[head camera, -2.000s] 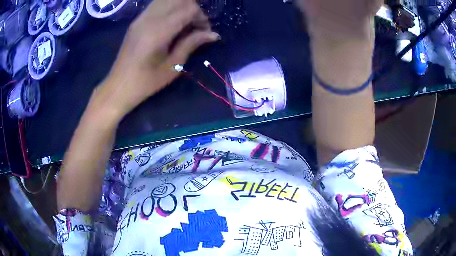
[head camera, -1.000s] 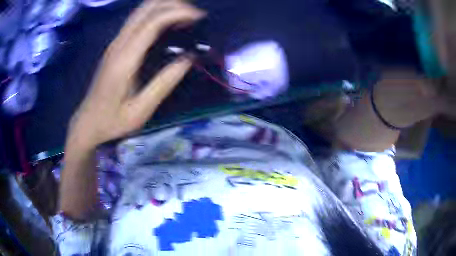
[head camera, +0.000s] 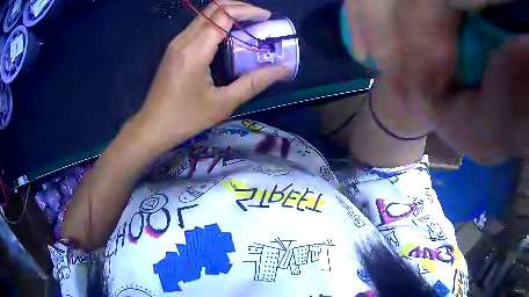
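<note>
A white-lilac housing (head camera: 246, 63) lies on its side on the black bench. My left hand (head camera: 217, 64) holds it, with the thumb on the near side and the fingers behind. A small white insert (head camera: 270, 54) sits on its upward side, and red and dark lead wires (head camera: 216, 24) run from it over my left fingers. My right hand (head camera: 417, 75) is large and blurred close to the camera, closed around an electric screwdriver with teal bands (head camera: 474, 49). A thin dark shaft (head camera: 285, 38) reaches the insert; its tip is hard to make out.
Spoked housing ends (head camera: 13, 53) stand in a row at the far left. Tiny dark specks (head camera: 174, 8) lie on the black surface at the top. The bench's green edge (head camera: 313, 94) runs in front of my body. Purple-white parts (head camera: 58, 191) show below the edge at left.
My left hand has moved right and taken hold of the housing. My right hand has brought the screwdriver in from the right side. The view has shifted, so the bench appears further up and left.
</note>
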